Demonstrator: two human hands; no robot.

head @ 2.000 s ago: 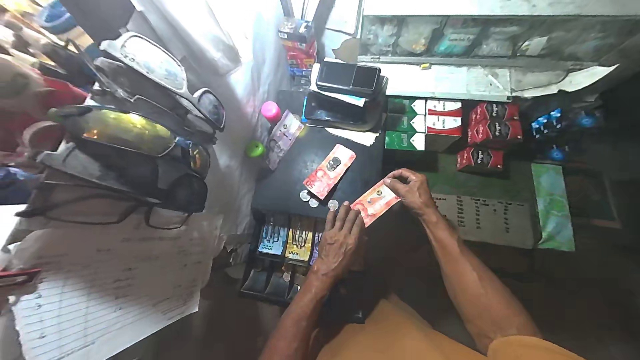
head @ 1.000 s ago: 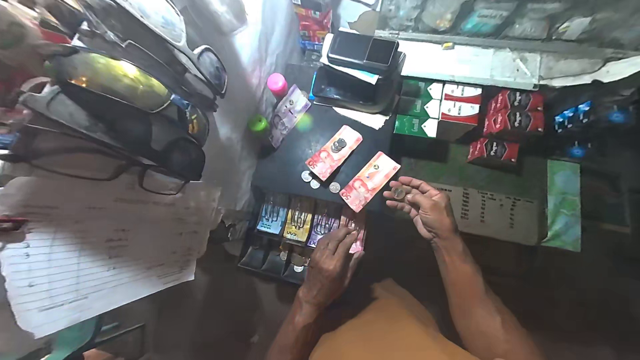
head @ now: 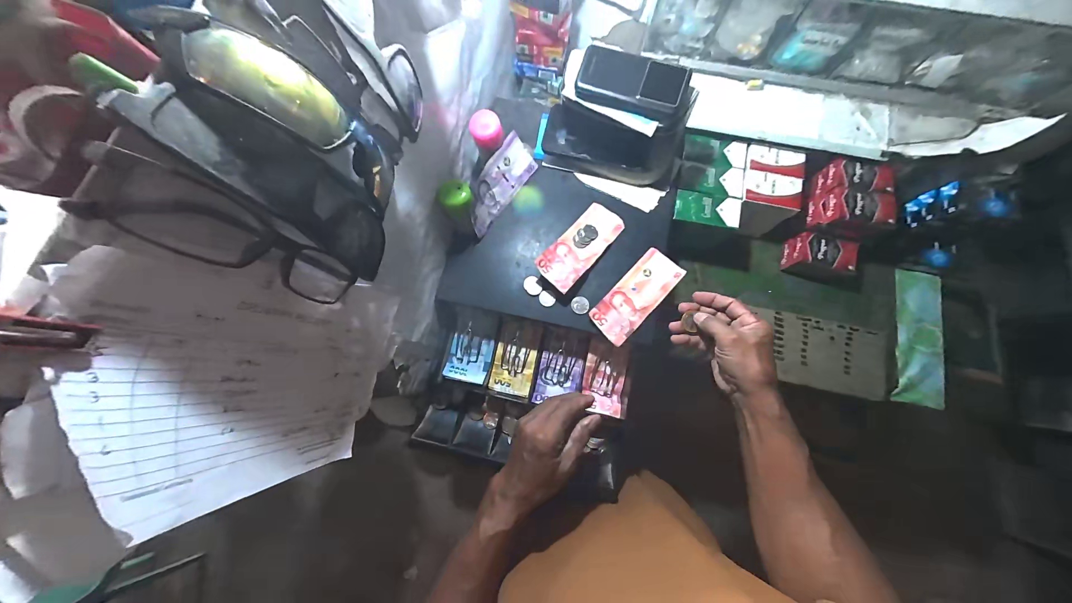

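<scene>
My left hand (head: 548,444) rests over the front of an open cash drawer (head: 486,398), fingertips at the red banknotes (head: 605,377) in its rightmost note slot; whether it grips anything is hidden. Blue, yellow and purple notes lie under wire clips in the other slots, with coins in the cups in front. My right hand (head: 737,343), palm turned up, holds a coin (head: 689,322) between thumb and fingers. Left of it a red banknote (head: 638,295) lies on the black drawer top. Another red banknote (head: 569,260) there carries a small pile of coins (head: 585,235). Several loose coins (head: 547,298) lie near both notes.
A purple banknote (head: 502,180) lies by a pink-capped container (head: 486,128) and a green cap (head: 456,197). Black devices (head: 632,84) stand at the back. Green, white and red boxes (head: 712,180) are stacked right. Sunglasses (head: 268,84) and lined paper (head: 218,402) occupy the left.
My right hand has let go of the red banknote, which now lies on the drawer top, and holds a coin. My left hand has moved from the drawer top down to the drawer's front.
</scene>
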